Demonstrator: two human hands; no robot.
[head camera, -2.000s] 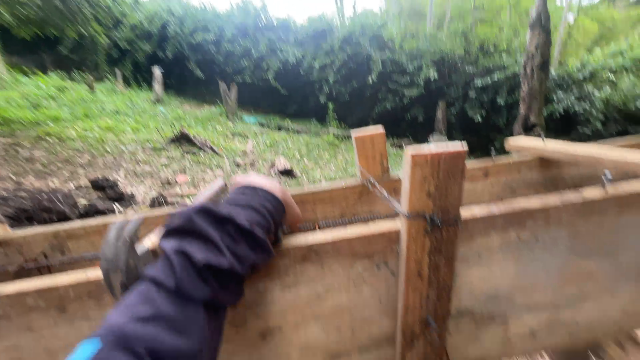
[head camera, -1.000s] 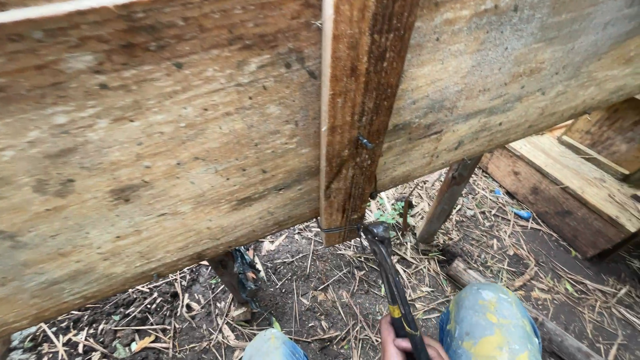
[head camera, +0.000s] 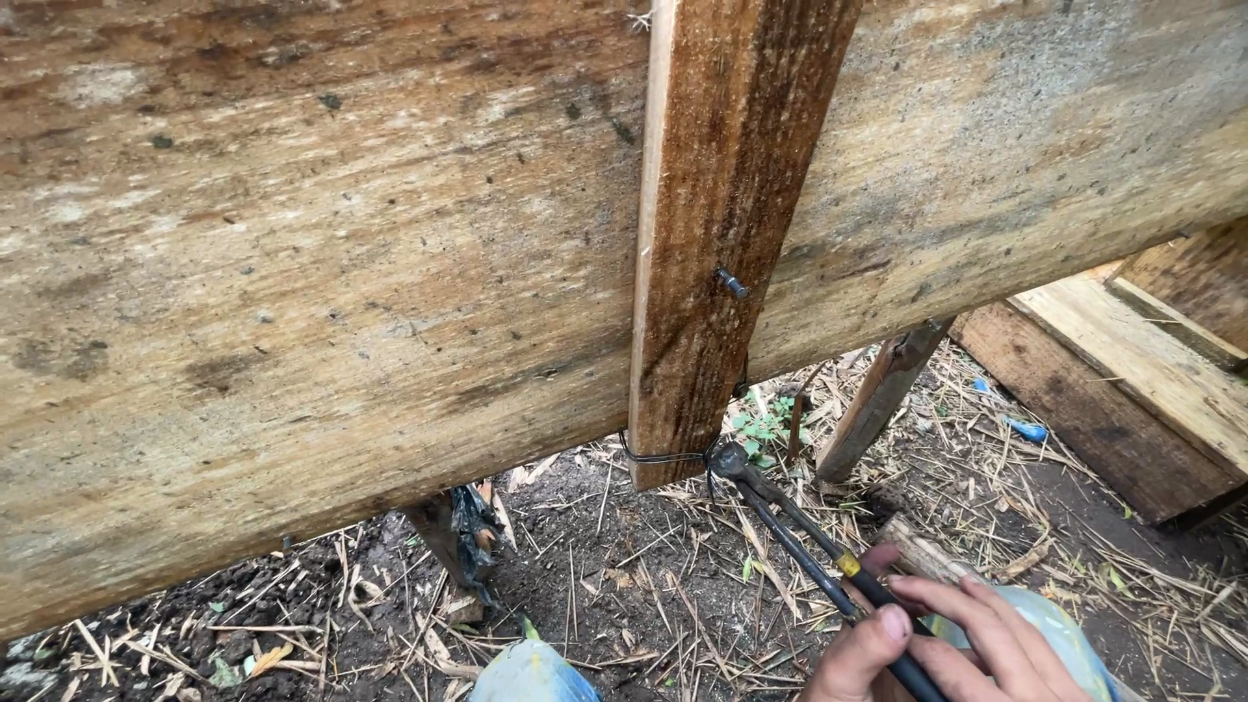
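Note:
My right hand (head camera: 936, 643) holds the dark handles of long end-cutting pincers (head camera: 809, 546), thumb on the left and fingers on the right. The pincer head touches or nearly touches the twisted end of a black tie wire (head camera: 673, 457). That wire loops around the lower end of an upright wooden batten (head camera: 721, 214), just below the bottom edge of a wide formwork board (head camera: 390, 273). A nail (head camera: 731, 283) sticks out of the batten. The handles look slightly spread. My left hand is out of view.
A wooden stake (head camera: 882, 400) stands behind the board. Timber planks (head camera: 1111, 400) lie at the right. Torn dark plastic (head camera: 473, 536) hangs at a post on the left. Straw litters the soil (head camera: 624, 585), and my knees show below.
The view has swung down from the top of the formwork to the batten's foot. An arm reached over the boards earlier; since a second ago, my right hand and the pincers remain at the wire.

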